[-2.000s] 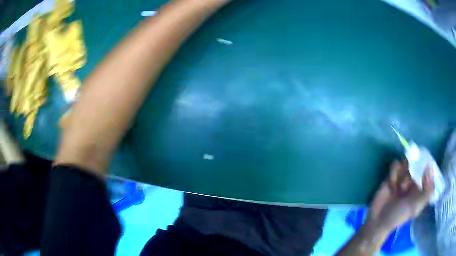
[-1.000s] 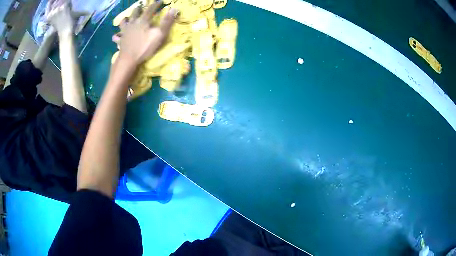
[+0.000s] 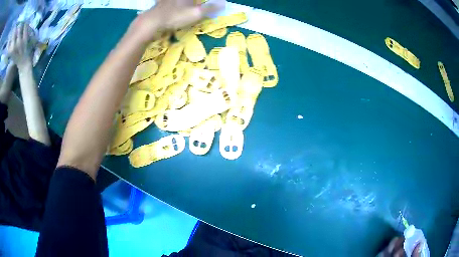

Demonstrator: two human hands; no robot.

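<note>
Many yellow plastic shells [image 3: 173, 98] lie heaped at the left on the dark green table [image 3: 322, 135], some overlapping, several with paired dark openings. My left hand [image 3: 178, 17] is blurred over the far edge of the heap, at the top of the picture. Its fingers reach to the right; whether they hold a shell cannot be told. My right hand [image 3: 397, 248] is at the lower right, partly cut off by the bottom edge, and holds the white glue bottle [image 3: 415, 241] with its thin needle tip pointing up and left.
Two more yellow shells [image 3: 402, 53] lie beyond the white curved strip [image 3: 352, 57] at the upper right. Another person's hand [image 3: 20, 45] and dark sleeve are at the left, near clear plastic bags. Blue floor and a blue stool [image 3: 128, 211] show below. Small white specks lie on the green top.
The view has turned toward the heap. My left hand has moved from over the middle of the heap to its far edge, and the shells are more spread out. The bottle shows more fully.
</note>
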